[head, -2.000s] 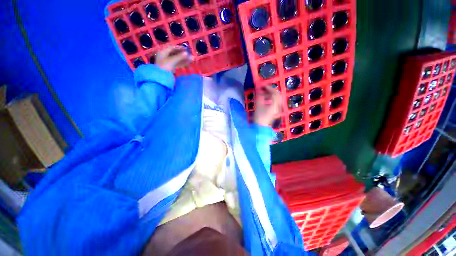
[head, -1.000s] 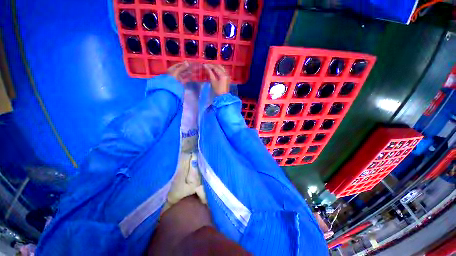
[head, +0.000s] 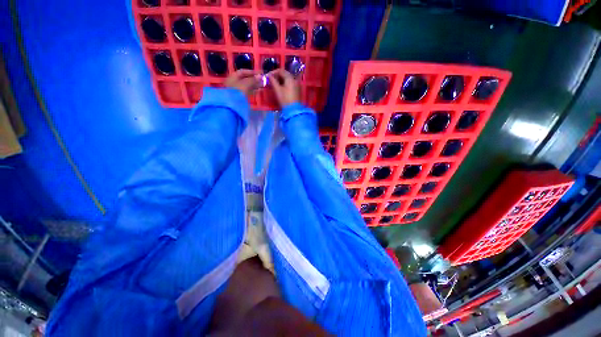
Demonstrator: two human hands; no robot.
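My left hand (head: 244, 80) and my right hand (head: 285, 87) meet over the near edge of a red compartment tray (head: 172, 93). A small shiny piece (head: 265, 79) glints between their fingertips; both hands seem to pinch it, and blur hides its exact shape. The tray's pockets hold dark round discs, such as one near its left side (head: 163, 63). The visible pockets of its nearest row are empty, and so is one at the right end of the row behind. My hands hide part of the near rows.
A second red tray (head: 389, 110) with dark discs lies to the right on a green surface. A thick red tray stack (head: 478, 220) stands farther right. A blue box (head: 537, 8) is at the top right. A brown carton (head: 8, 125) shows at the left edge.
Two seconds ago my hands were apart, the right one over the right tray. They came together at the left tray's near edge, and now sit slightly farther over it with the glinting piece between them.
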